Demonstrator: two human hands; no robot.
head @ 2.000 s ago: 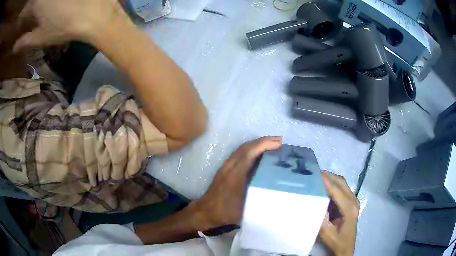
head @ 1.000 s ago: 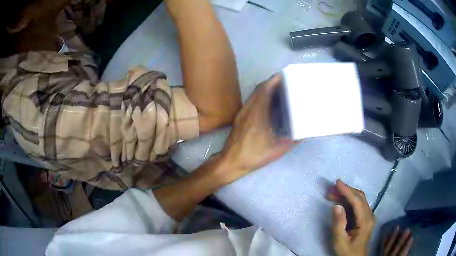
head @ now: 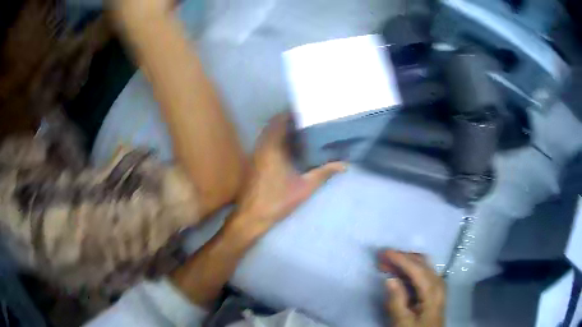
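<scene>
The retail box [head: 341, 82] is above the middle of the view, its plain white end towards me and a pale blue printed side below it. My left hand [head: 277, 175] is around the box's lower left part, fingers at its left side and thumb along its lower edge; blur hides the exact contact. My right hand [head: 415, 290] is low right of centre, apart from the box, empty, with fingers loosely bent and apart. The bottom edge of the picture cuts it off.
Dark grey handheld units [head: 472, 128] lie heaped right of the box, blurred. Printed boxes [head: 504, 38] are behind them. Another person's bare forearm [head: 191, 108] and checked sleeve [head: 96, 217] reach over the table at left. Box parts with white faces [head: 558, 300] show at lower right.
Both hands held the box at first; my right hand has let go and moved away. My left hand has carried the box up and away from me. The view has also shifted.
</scene>
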